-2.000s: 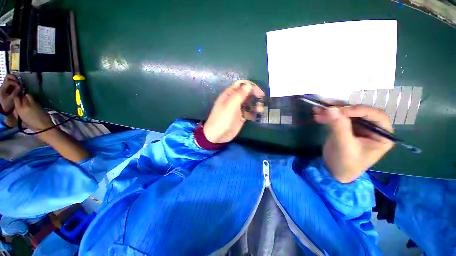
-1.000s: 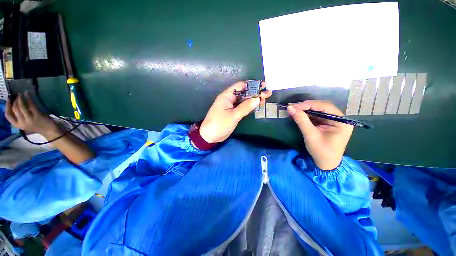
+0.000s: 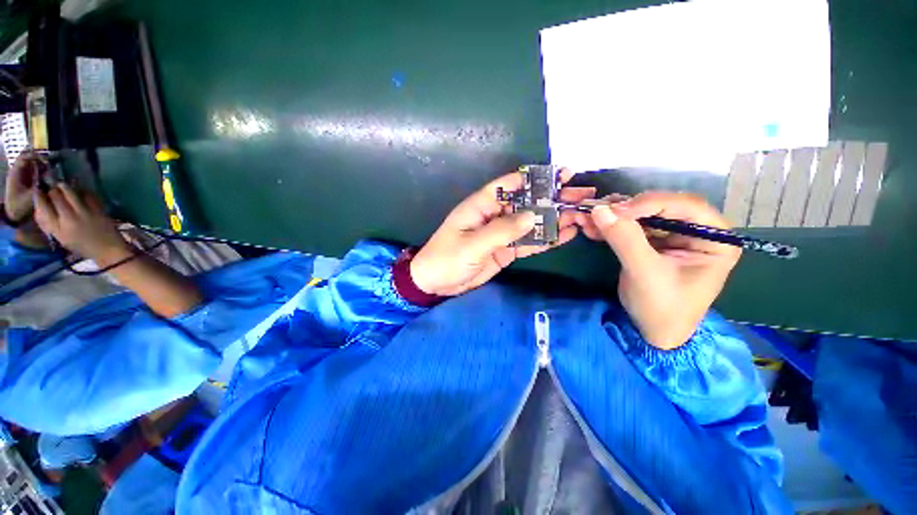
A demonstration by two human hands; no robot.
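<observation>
My left hand (image 3: 477, 241) holds a small grey and dark circuit board module (image 3: 540, 191) between thumb and fingers, left of centre below the white paper. My right hand (image 3: 676, 264) holds a thin black pen-like tool (image 3: 694, 231) in a pen grip. The tool's tip points left and is at the module's right side; whether it touches cannot be told. Several upright grey adhesive strips (image 3: 806, 187) lie side by side on the dark green bench, right of my right hand. The small adhesive squares are not visible, and my hands may cover them.
The white paper sheet (image 3: 689, 89) lies beyond my hands. A screwdriver with a yellow and blue handle (image 3: 169, 191) lies at left, beside a black box with a white label (image 3: 97, 84). At far left, a neighbour's hands (image 3: 75, 216) work near a thin black cable.
My right hand has brought the tool left from the small squares to the module. My left hand's module now shows more of its surface. The neighbour's hands have come together.
</observation>
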